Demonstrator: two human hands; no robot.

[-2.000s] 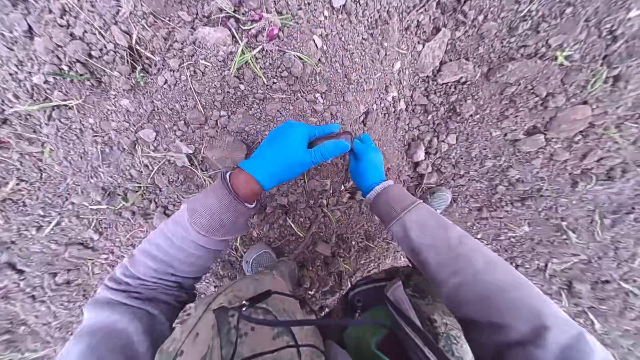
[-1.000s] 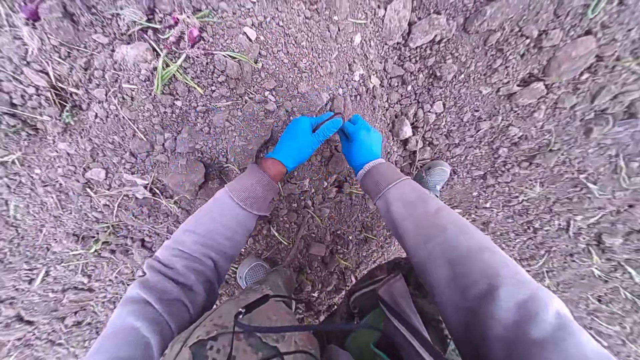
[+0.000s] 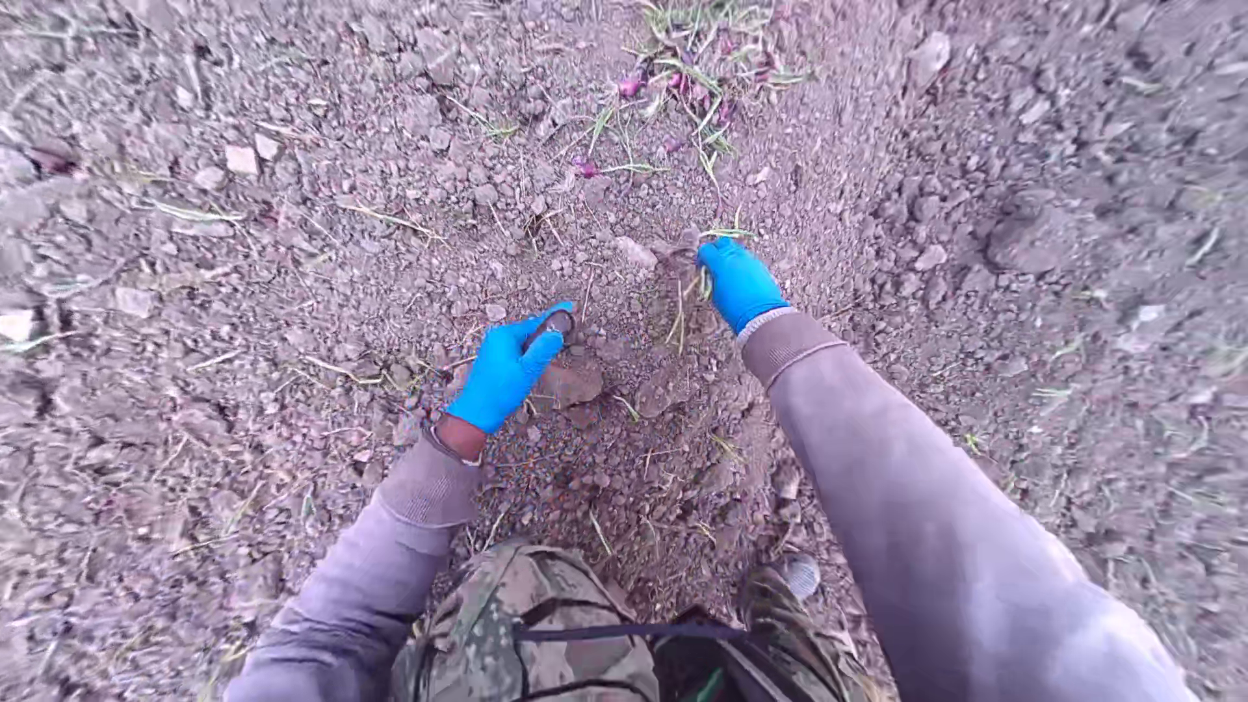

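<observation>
My left hand, in a blue glove, is closed around a dark, rounded object that shows between thumb and fingers; I cannot tell what it is. Up and to the right, my right hand, also gloved in blue, has its fingers closed on some thin green stalks at the soil. What else lies under those fingers is hidden. Beyond both hands lies a loose pile of red onions with green tops, and a single small red onion lies nearer, to the left of the pile.
Cloddy, stony soil with dry stalks spreads all around. A flat stone lies beside my left hand and a pale stone between the hands. My shoe shows below, near my camouflage trousers.
The hands, together before, have moved apart, the right one reaching out to green stalks. The dark object remains in my left hand. The view has shifted, showing more of the onions.
</observation>
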